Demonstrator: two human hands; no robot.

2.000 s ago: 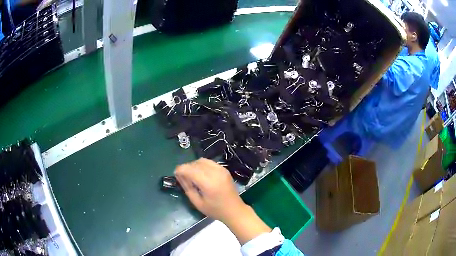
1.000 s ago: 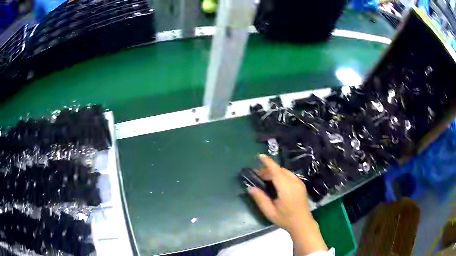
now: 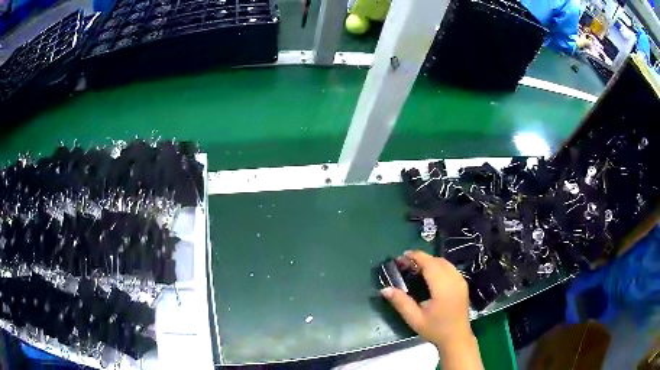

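Note:
My right hand [image 3: 443, 300] comes in from the bottom right. Its thumb and fingers hold a black binder clip [image 3: 393, 277] low over the green bench; whether more than one clip is held is unclear. A loose heap of binder clips [image 3: 499, 224] with wire handles lies just right of the hand. At the left, three dense rows of clips [image 3: 87, 246] stand on a white board [image 3: 189, 318]. My left hand is not in view.
A tipped carton [image 3: 646, 72] full of clips is at the right edge. A white post [image 3: 391, 87] stands behind the bench. Black trays [image 3: 181, 40] and a black stack [image 3: 477, 43] are beyond the green belt [image 3: 289, 108]. Blue-sleeved people show top right.
The view has swung left, bringing the rows on the board fully in. My right hand stays beside the heap, and the clip at its fingertips shows more clearly.

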